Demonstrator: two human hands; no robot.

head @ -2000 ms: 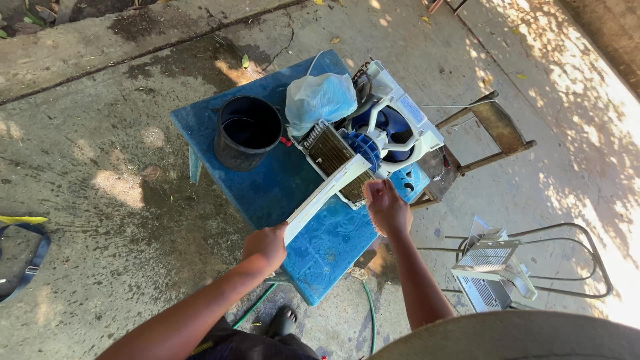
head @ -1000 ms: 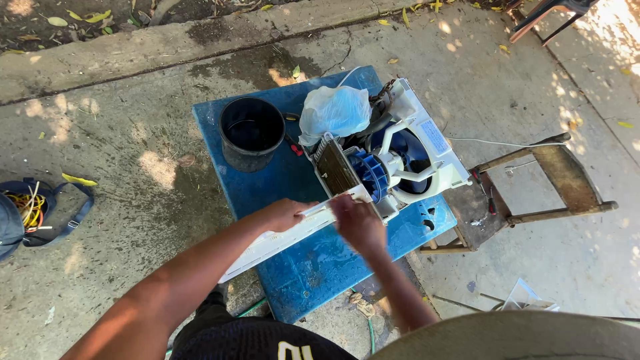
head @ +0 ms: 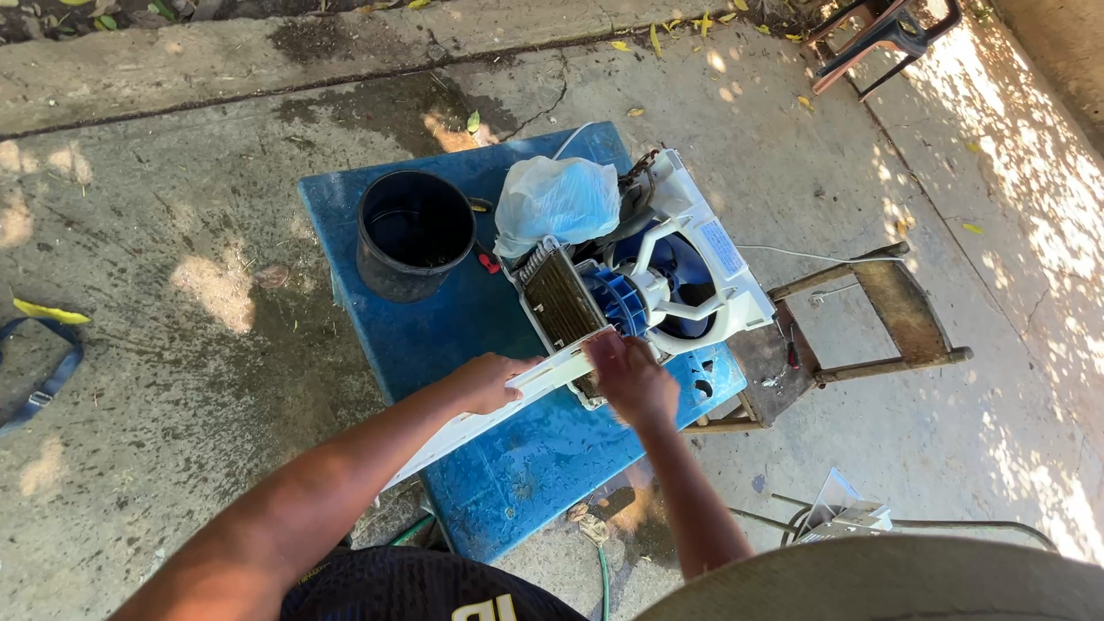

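Note:
My left hand grips the edge of a long white panel, which slants across the blue table. At the panel's upper right end, my right hand holds a reddish, brush-like item against it; its exact kind is blurred. Beyond the panel lies an opened air conditioner unit, with a finned coil, a blue blower wheel and a white housing around a dark blue fan. The panel's lower left end is partly hidden behind my left forearm.
On the blue plastic table stand a black bucket and a pale blue plastic bag, with a red-handled tool between them. A wooden chair is at the right, holding a screwdriver. A green hose lies below.
The panel is lower and further left against the coil than two seconds ago. My left hand has moved up along it, closer to my right hand. The view has shifted.

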